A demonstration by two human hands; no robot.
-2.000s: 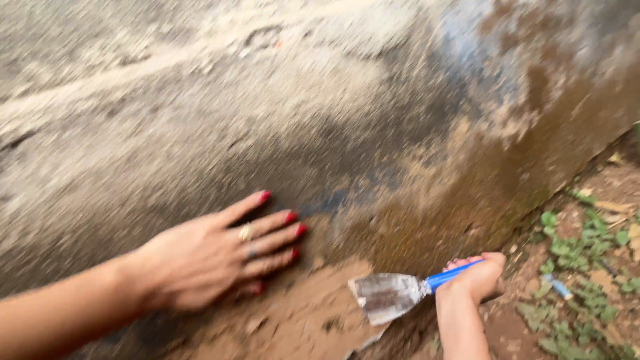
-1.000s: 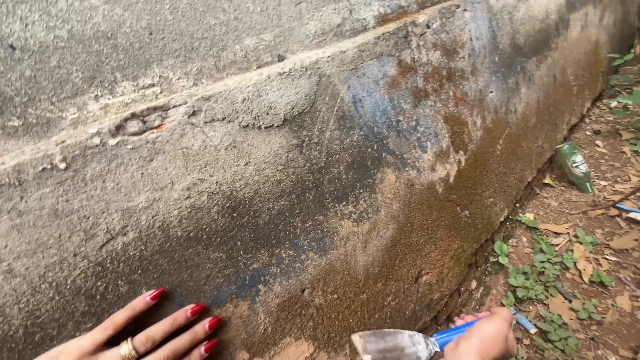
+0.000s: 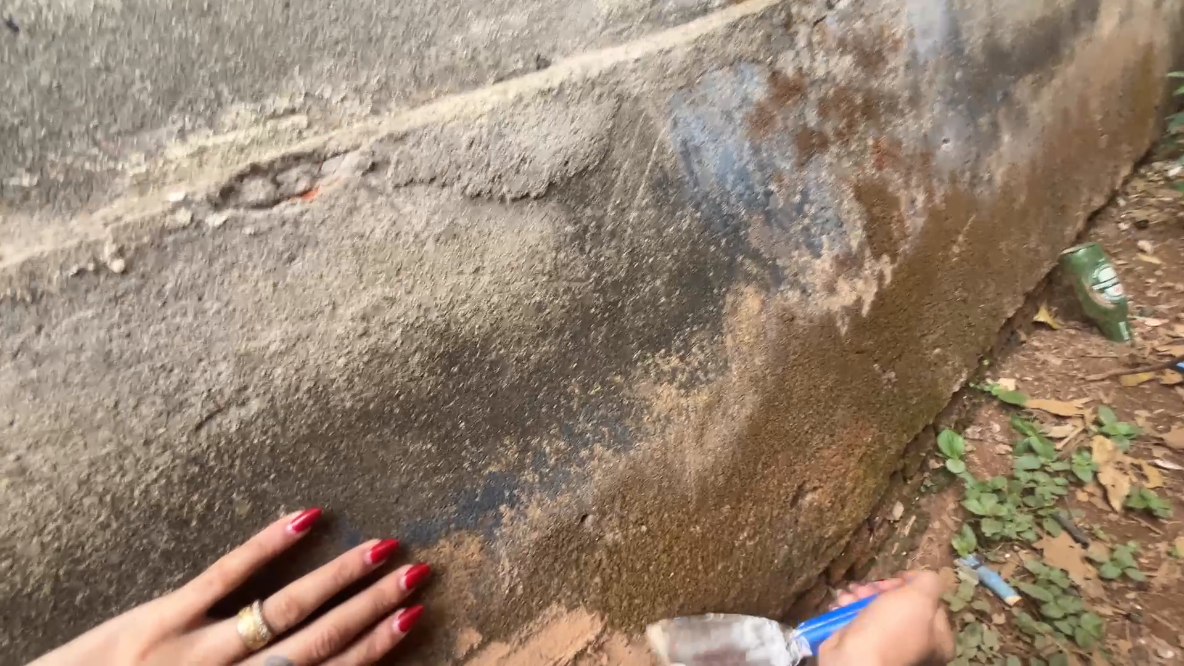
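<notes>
My left hand, with red nails and a ring, rests flat with fingers apart on the lower part of a stained, rough masonry wall. At the bottom right my right hand is closed around the blue handle of a putty knife. Its wide, whitish-smeared blade points left and lies at the wall's foot, beside a patch of bare reddish-brown surface. The lower edge of the view cuts off part of both hands and of the blade.
Reddish soil with dry leaves and small green plants runs along the wall base at right. A green bottle or can lies against the wall's foot. A small light-blue piece lies among the plants. A raised ledge crosses the wall.
The view has shifted from two seconds ago, so both hands now sit lower in it. My left hand stays on the wall and my right hand keeps hold of the putty knife.
</notes>
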